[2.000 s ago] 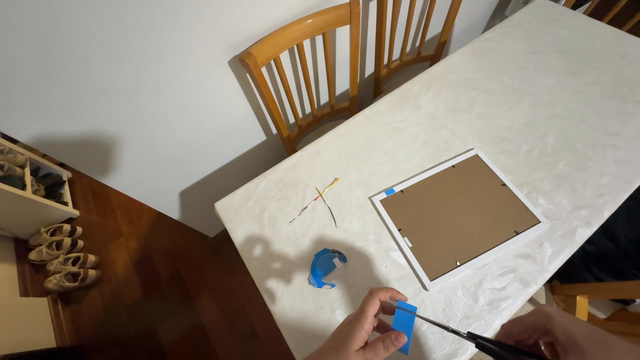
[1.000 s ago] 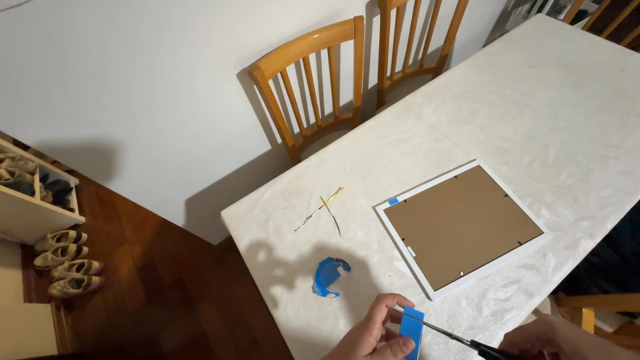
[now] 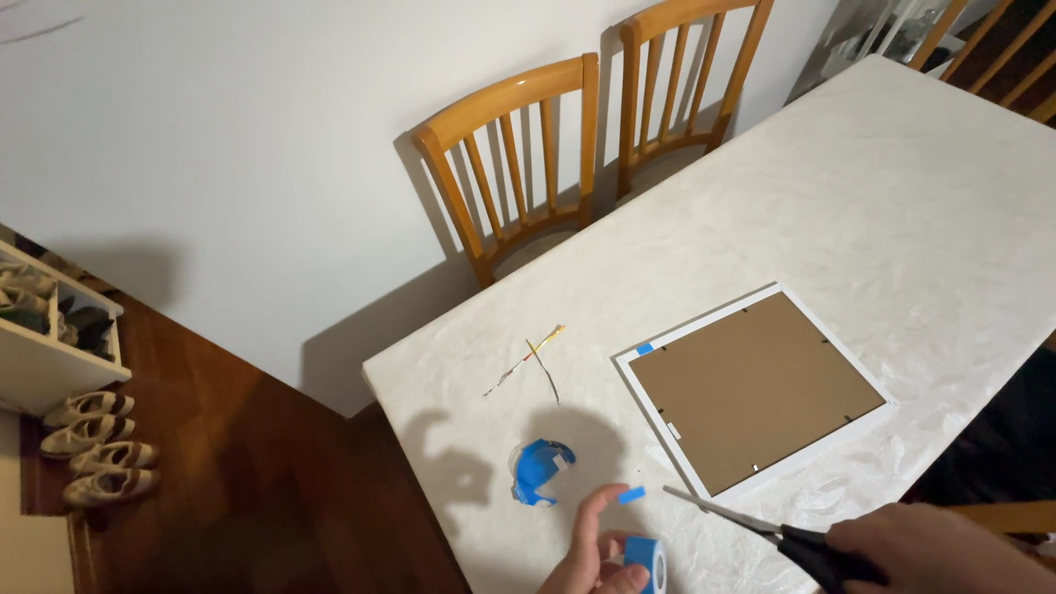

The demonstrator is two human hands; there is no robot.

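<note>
My left hand (image 3: pixel 590 549) holds a roll of blue tape (image 3: pixel 645 565) between thumb and fingers. A small cut piece of blue tape (image 3: pixel 631 495) clings to its raised index fingertip. In my right hand (image 3: pixel 916 544) are black-handled scissors (image 3: pixel 763 528), their blades pointing left toward the tape piece without touching it. Beyond them a white picture frame (image 3: pixel 833 458) lies with its brown backing board (image 3: pixel 759 388) up. A blue tape piece (image 3: pixel 644 349) sits on the frame's left corner. Crumpled blue-and-clear packaging (image 3: pixel 540 472) lies left of my left hand.
Two thin crossed strips (image 3: pixel 532 355) lie on the pale tablecloth (image 3: pixel 866 206). Wooden chairs (image 3: pixel 511 157) stand between table and wall. Several shoes (image 3: pixel 107 450) rest on the wooden floor at left, below a white shoe rack (image 3: pixel 66 346). Another chair (image 3: pixel 1006 518) is at lower right.
The blades were at the tape strip by my left hand; now they are apart from it, and a small piece is separate from the roll on my left index fingertip.
</note>
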